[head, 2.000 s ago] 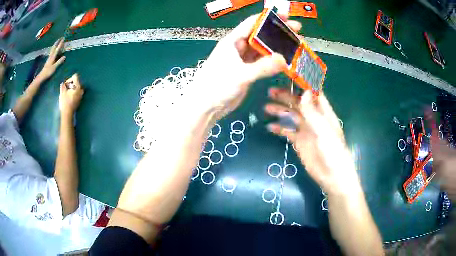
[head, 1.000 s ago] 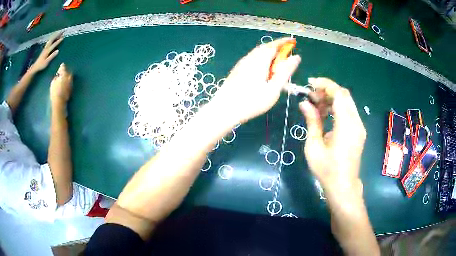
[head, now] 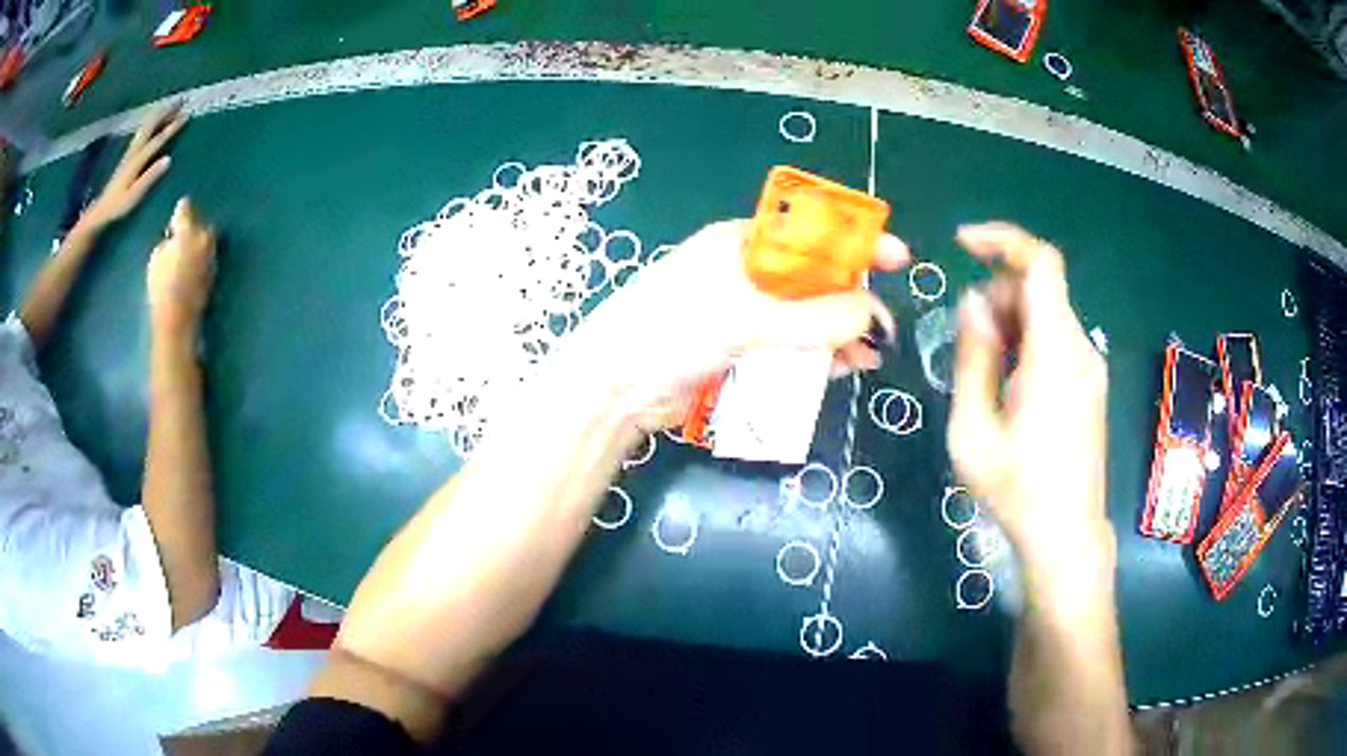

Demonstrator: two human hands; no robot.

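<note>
My left hand (head: 724, 318) is closed around a phone (head: 817, 232) with its orange back facing up. A small dark hole shows near the upper left of that back. A white rectangle (head: 771, 402) and an orange edge show below my left fingers. My right hand (head: 1019, 362) is apart from the phone, to its right, with thumb and fingers spread. A clear or whitish scrap (head: 935, 349) shows beside its thumb; whether it touches the hand I cannot tell.
A heap of white rings (head: 476, 303) lies centre-left, with loose rings around. Several phones (head: 1182, 443) lie at right beside black trays (head: 1324, 443). Beyond the metal strip (head: 591, 62), phones lie on the belt. A worker's arms (head: 175, 384) rest at left.
The phone in my left hand has turned from edge-on to orange back up. My right hand has moved away to the right and its fingers have spread. Phones on the belt have shifted left.
</note>
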